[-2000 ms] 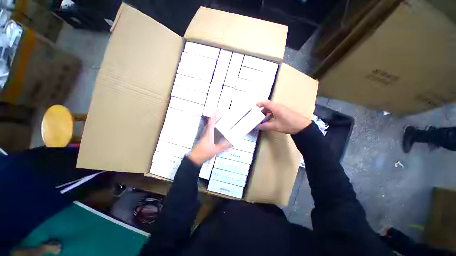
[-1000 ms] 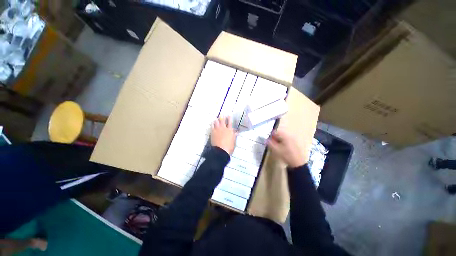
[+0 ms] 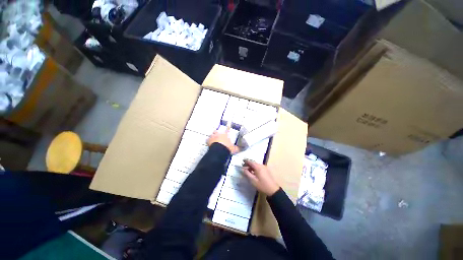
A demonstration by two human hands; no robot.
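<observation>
An open tan carton (image 3: 139,133) stands in front of me with its flaps spread, filled with tight rows of white product boxes (image 3: 233,200). A loose white box (image 3: 260,133) lies tilted on top of the right-hand rows. My left hand (image 3: 222,140) is at the middle row, its fingers at a dark gap between boxes beside the loose one; whether it grips a box cannot be told. My right hand (image 3: 260,176) is over the right row, fingers bent and apart, with nothing visible in it.
A black tote (image 3: 341,185) with white packets stands on the floor to the right. More black totes (image 3: 213,48) stand behind the carton. Large cardboard cartons (image 3: 386,114) are at the right. A yellow stool (image 3: 64,152) and a green worktop (image 3: 66,248) are at the left.
The view has shifted, showing more totes behind. The white box held in both hands earlier now lies on the rows. My left hand has moved to a gap; my right hand has moved nearer me.
</observation>
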